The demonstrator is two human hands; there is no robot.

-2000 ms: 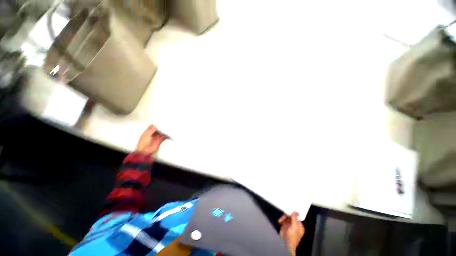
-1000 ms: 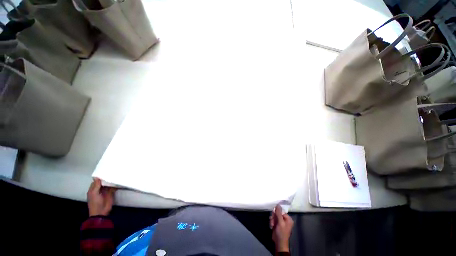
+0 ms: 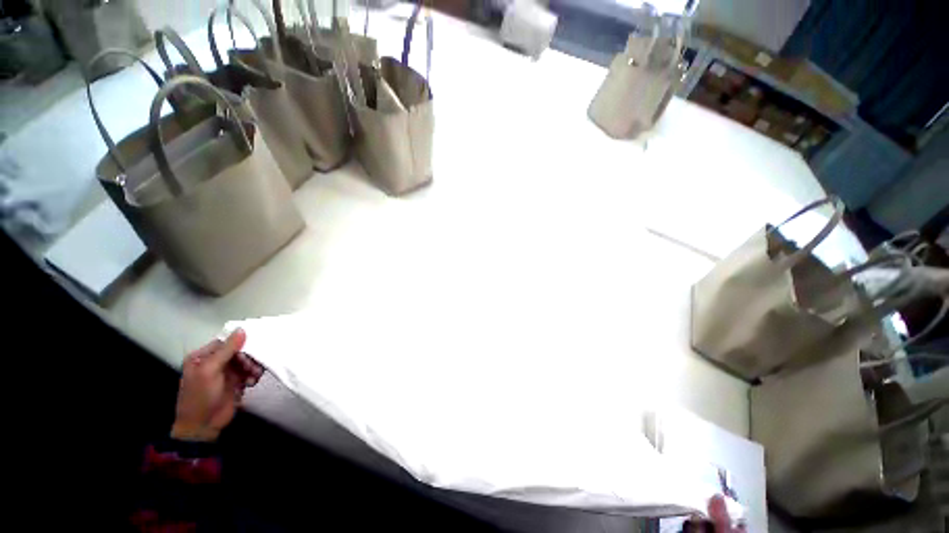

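Note:
A large white sheet (image 3: 468,354) spreads over the table, and its near edge hangs in a loose curve between my hands. My left hand (image 3: 211,387) pinches the sheet's left corner between thumb and fingers, near the table's front edge. My right hand (image 3: 718,517) is at the sheet's right corner, mostly cut off by the bottom edge of the picture; a thumb or fingertip shows on the sheet. The sheet is so bright that its far edge cannot be made out.
Taupe tote bags (image 3: 224,213) stand in a group at the left, more (image 3: 744,302) at the right, and one (image 3: 630,89) at the far side. A small white stack (image 3: 744,463) with a dark thin item lies at the right front. Another person's hand (image 3: 921,283) shows at the right edge.
The view has tilted up and shows more of the far table. The sheet's near edge is now lifted and sagging between my hands. My right hand has moved right, over the small stack's near side.

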